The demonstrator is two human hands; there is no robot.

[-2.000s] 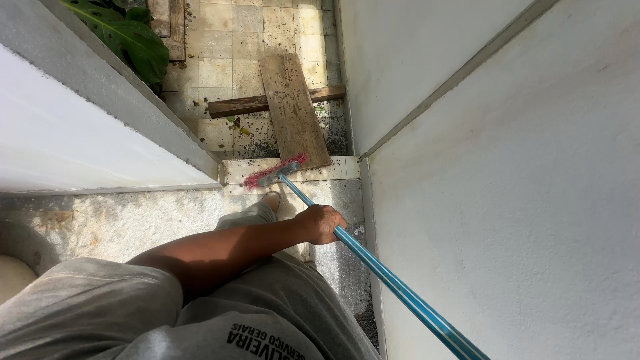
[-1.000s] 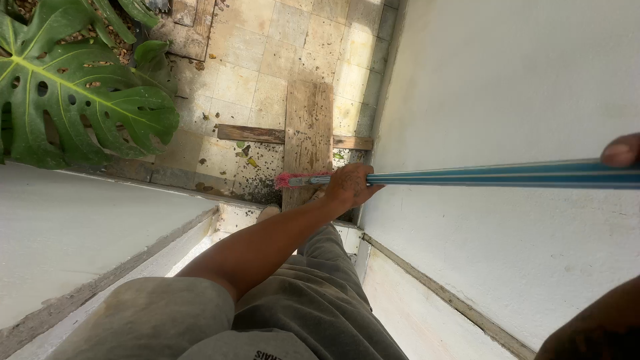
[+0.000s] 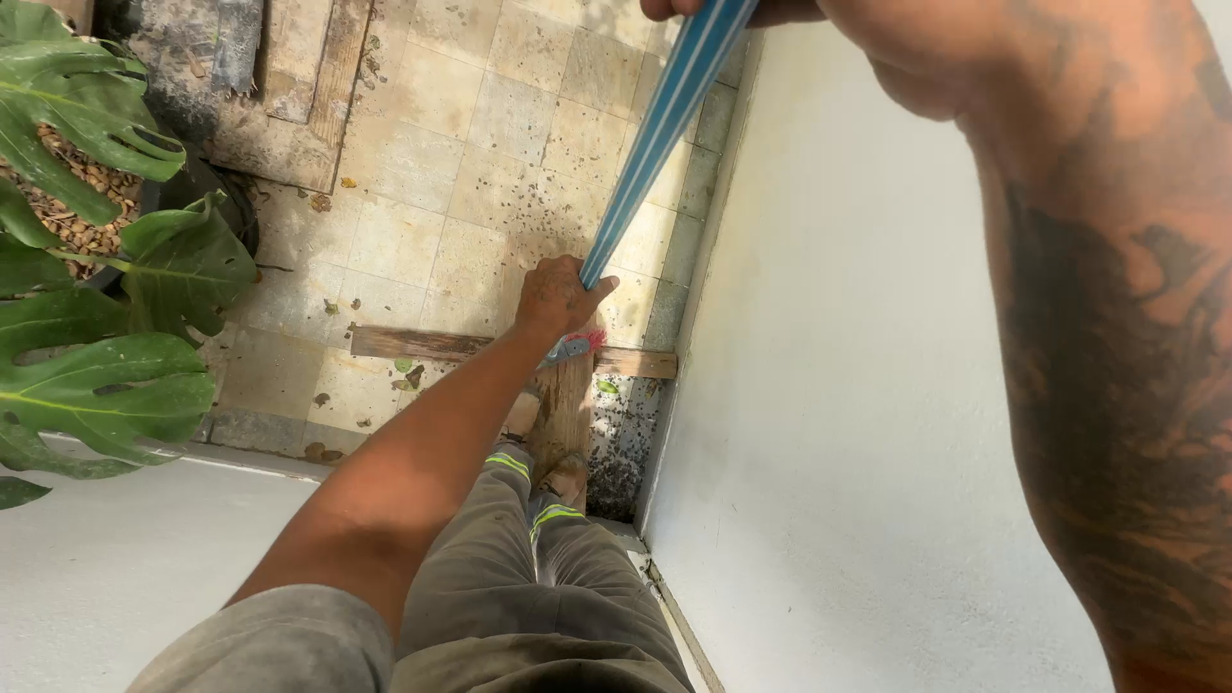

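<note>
My left hand (image 3: 563, 296) grips the lower part of a blue striped broom handle (image 3: 659, 125). Higher up the handle, at the top edge of the view, is my right hand (image 3: 760, 14), only partly in view, with its fingers around the pole. The broom head (image 3: 576, 348), grey with red bristles, shows just below my left hand and is partly hidden by my forearm. It is over a wooden plank (image 3: 563, 409) that my shoes stand on. A second, narrower wooden board (image 3: 419, 344) lies crosswise on the floor.
A white wall (image 3: 866, 385) rises at the right, and a low white wall (image 3: 241, 539) is at the lower left. A potted monstera (image 3: 77, 385) spreads at the left. Wooden boards (image 3: 279, 144) lie at the upper left. Leaves and dark debris dot the tiled floor (image 3: 404, 192).
My feet have moved from the threshold onto the plank. The broom handle now points up toward the top of the view, with my right hand high on it. The view has shifted forward.
</note>
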